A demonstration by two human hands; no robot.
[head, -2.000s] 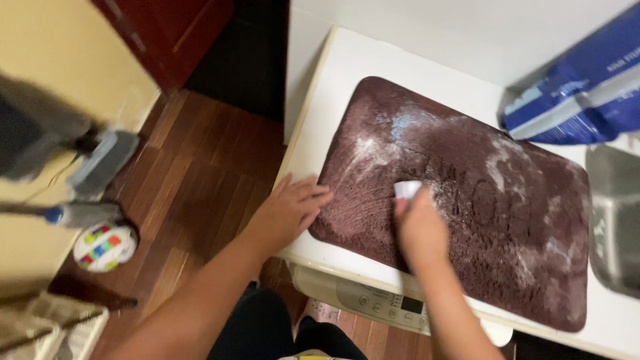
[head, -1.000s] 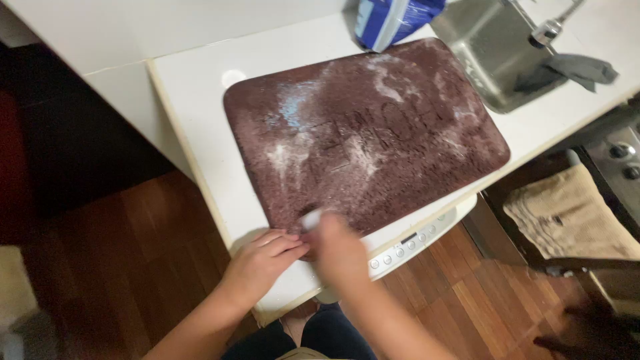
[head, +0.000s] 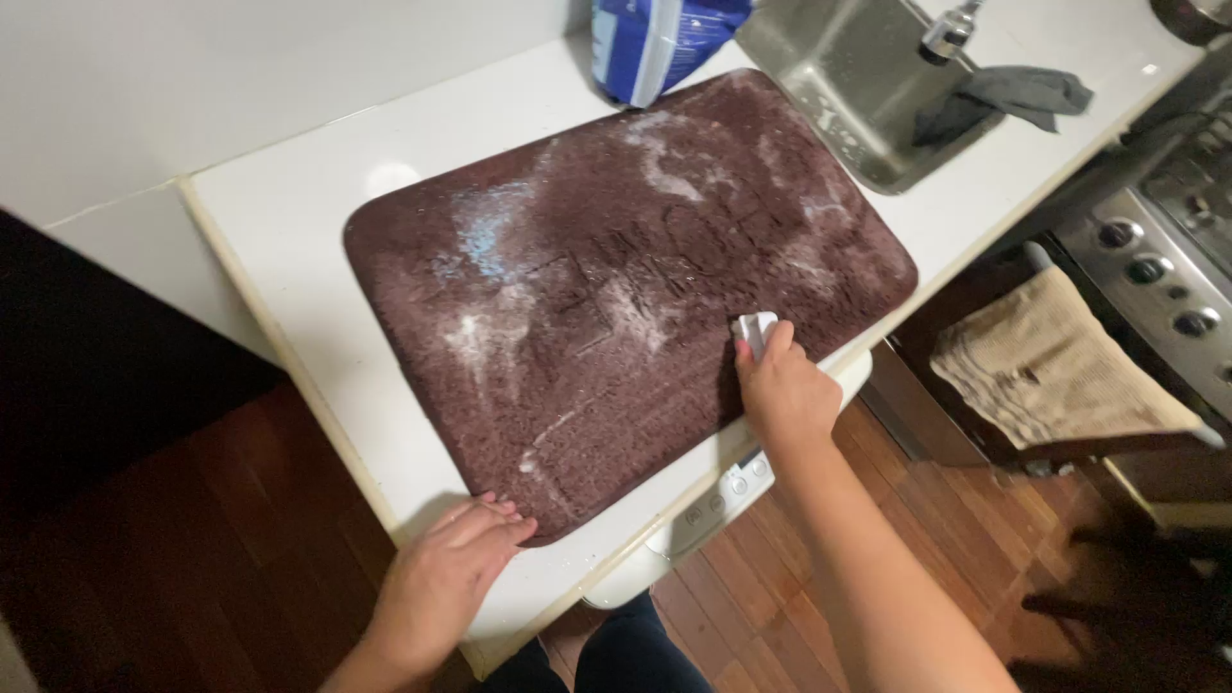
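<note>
A brown plush mat (head: 616, 404) with rounded corners lies on the white countertop (head: 298, 279), streaked with white powder and a patch of light blue. Letter-like grooves are pressed into its pile. My right hand (head: 791, 390) grips a small white brush or scraper (head: 756, 332), its exact kind unclear, against the mat near the edge closest to me. My left hand (head: 457, 558) rests with its fingertips on the mat's near left corner and holds nothing.
A blue plastic bag (head: 659, 48) stands behind the mat. To the right are a steel sink (head: 857, 87), a faucet (head: 951, 34) and a dark grey cloth (head: 1030, 94) over the sink's rim. A beige towel (head: 1059, 366) hangs by the stove (head: 1155, 250). A white appliance (head: 722, 505) sits below the counter edge.
My right hand has moved right along the mat's near side with the white tool, away from my left hand. The view has swung toward the sink and stove.
</note>
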